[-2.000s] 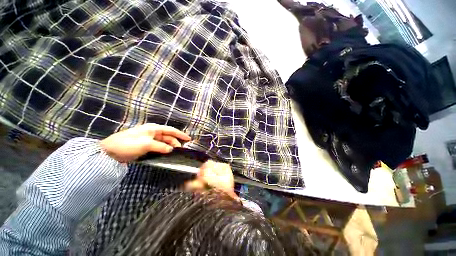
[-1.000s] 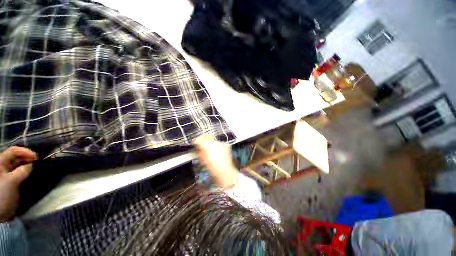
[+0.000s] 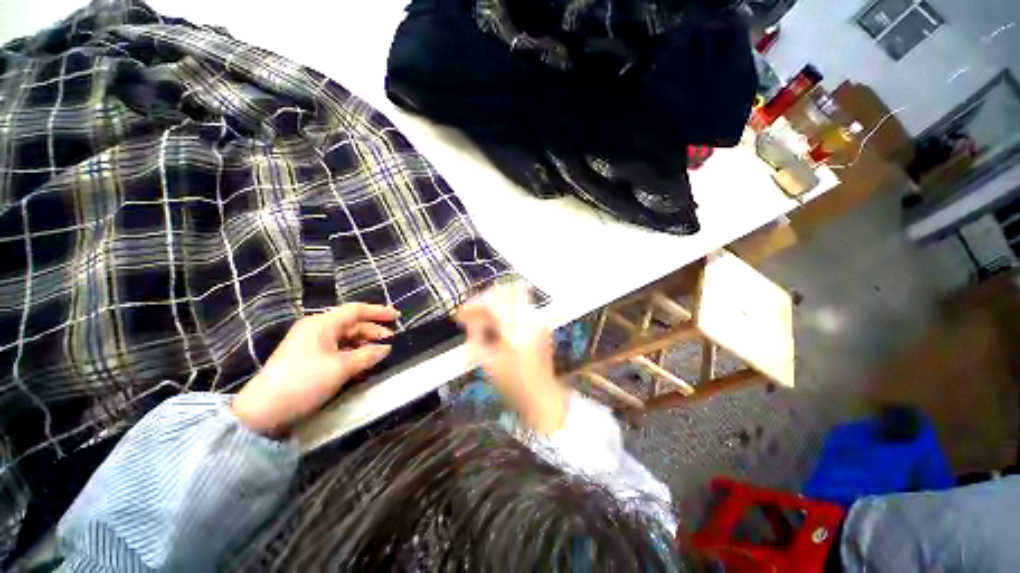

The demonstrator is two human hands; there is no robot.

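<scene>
The dark plaid garment (image 3: 235,213) with white and yellow check lines lies on the white table, its near edge running along the table's front edge. My left hand (image 3: 319,364) lies at this edge, thumb and fingers closed on the dark border. My right hand (image 3: 509,341) is blurred, at the garment's right corner, with its fingertips at the end of the dark border. A plain black strip (image 3: 431,335) shows between the hands. Whether a needle or thread is held cannot be seen.
A black garment pile (image 3: 582,101) lies on the white table (image 3: 537,246) behind. Bottles and small boxes (image 3: 792,157) stand at its right end. A wooden stool (image 3: 747,319) is beside the table. A red stool (image 3: 761,526), a blue object (image 3: 878,457) and a person's grey-clad leg (image 3: 940,528) are lower right.
My left hand has moved right along the garment's edge, closer to my right hand. My right hand stays near the corner. The view had swung right earlier, bringing the stools into sight.
</scene>
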